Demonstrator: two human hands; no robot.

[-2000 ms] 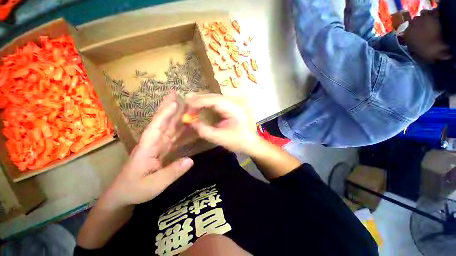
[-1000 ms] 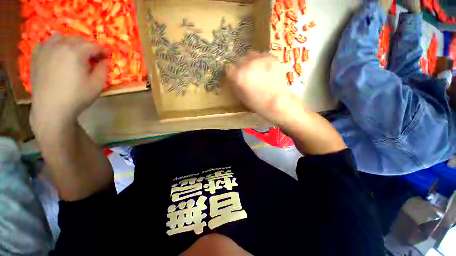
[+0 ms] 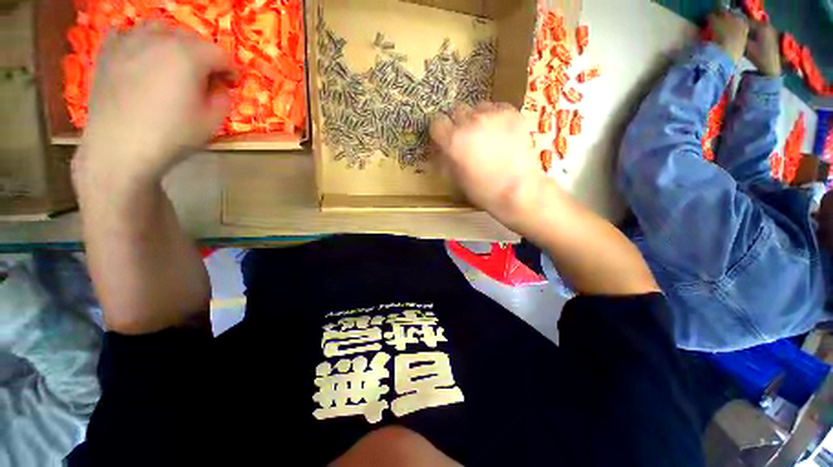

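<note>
My left hand (image 3: 155, 96) is over the box of orange parts (image 3: 265, 68), back of the hand up, fingers curled and largely hidden. My right hand (image 3: 484, 150) is at the right side of the box of metal parts (image 3: 402, 202), its fingertips down at the small grey metal parts (image 3: 393, 100). What either hand holds, if anything, cannot be seen. Finished orange pieces (image 3: 553, 82) lie spread out on the bench to the right of the metal-parts box.
A co-worker in a blue denim jacket (image 3: 722, 210) sits at the right, hands at orange parts near the green ledge (image 3: 808, 100). A neighbour's box (image 3: 36, 137) stands at the far left. Grey cloth (image 3: 41, 337) shows at lower left. A red object (image 3: 498, 263) is below the bench edge.
My hands have parted from a small orange part held between them; the left moved to the orange box, the right to the metal box. The view has turned and shifted.
</note>
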